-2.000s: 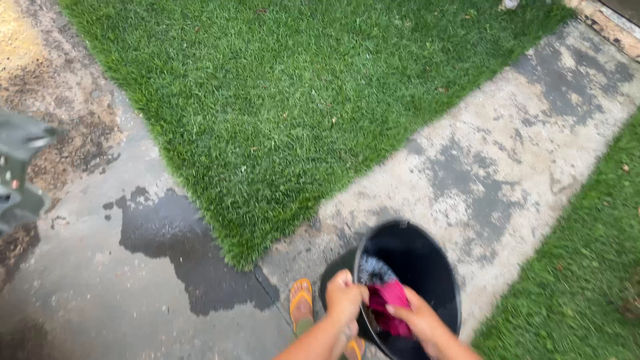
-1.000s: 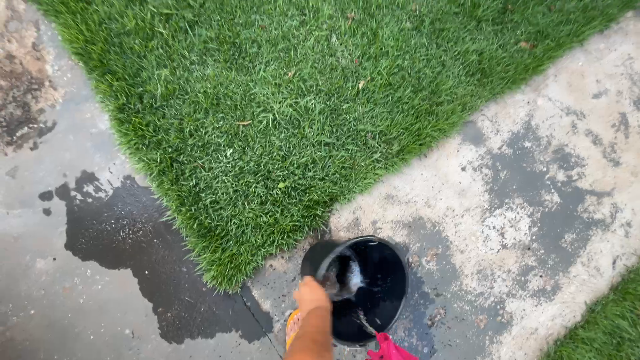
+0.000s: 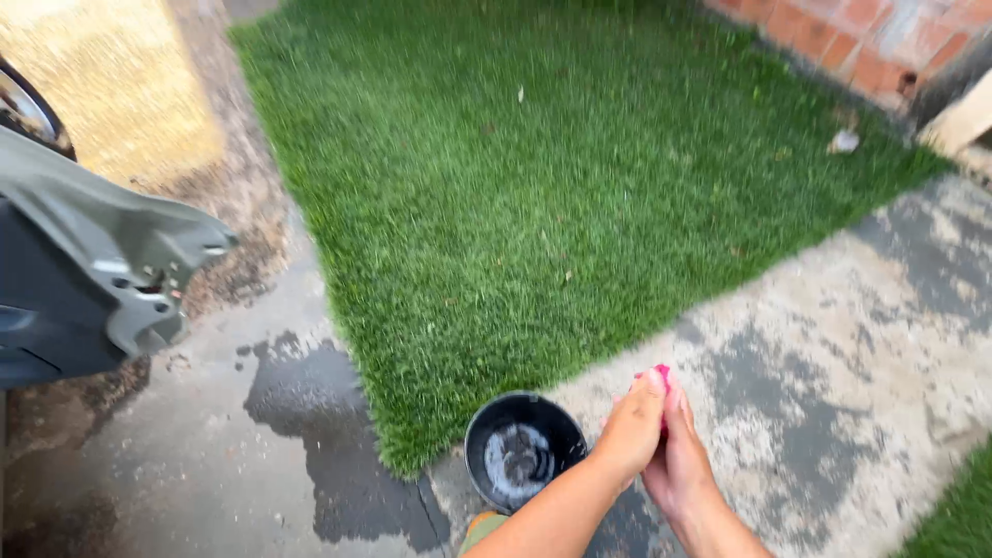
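Both hands are pressed together around a bright pink cloth [image 3: 663, 375], of which only small parts show between the fingers. My left hand [image 3: 637, 422] closes on it from the left, and my right hand [image 3: 679, 457] from the right. They are held to the right of a round black bucket [image 3: 570, 418] that stands on the concrete. Foamy water [image 3: 518, 461] lies inside the bucket. Most of the cloth is hidden by my hands.
Green grass [image 3: 496, 232] borders the concrete path [image 3: 783, 387]. At the left an open car door [image 3: 70, 287] juts in, with a wheel [image 3: 27, 112] behind it. A dark wet patch [image 3: 333, 449] marks the concrete. A brick wall [image 3: 860, 39] stands at the upper right.
The pink cloth, by the bucket's lower rim one second ago, is now between both hands, right of the bucket. My left hand has left the bucket's rim. The view has tilted up, showing the car door.
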